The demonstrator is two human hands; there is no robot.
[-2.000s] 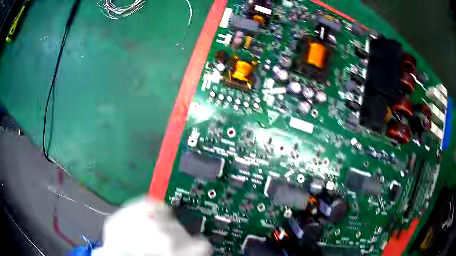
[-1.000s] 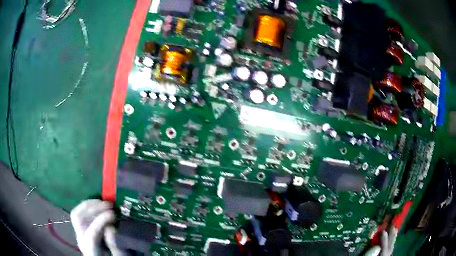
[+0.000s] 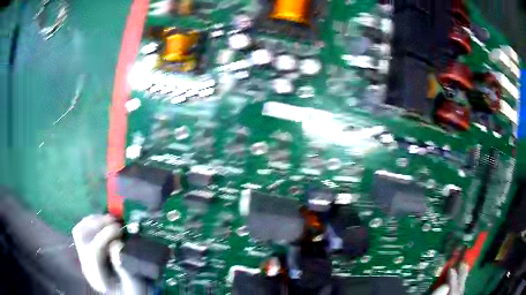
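The large green circuit board (image 3: 225, 152) lies component side up and fills most of the blurred view. Dark grey blocks (image 3: 274, 218) stand in its front part, with orange-yellow transformers (image 3: 179, 46) at the back left. My left hand (image 3: 99, 253), in a white glove, curls its fingers around the board's left edge near the front corner. My right hand (image 3: 453, 283), also white-gloved, grips the board's right front edge and is mostly cut off by the picture's bottom. The board's front edge is out of view.
A red foam strip (image 3: 120, 121) shows along the board's left side, on the green mat (image 3: 52, 132). A loose wire coil (image 3: 53, 16) lies at the mat's back left. Copper-red toroids (image 3: 453, 114) stand beside black heatsinks (image 3: 408, 52). Dark, blurred items are at the right edge.
My left hand has moved left and taken hold of the board's left edge. My right hand has come into view at the right edge. The board sits further left and higher in the view.
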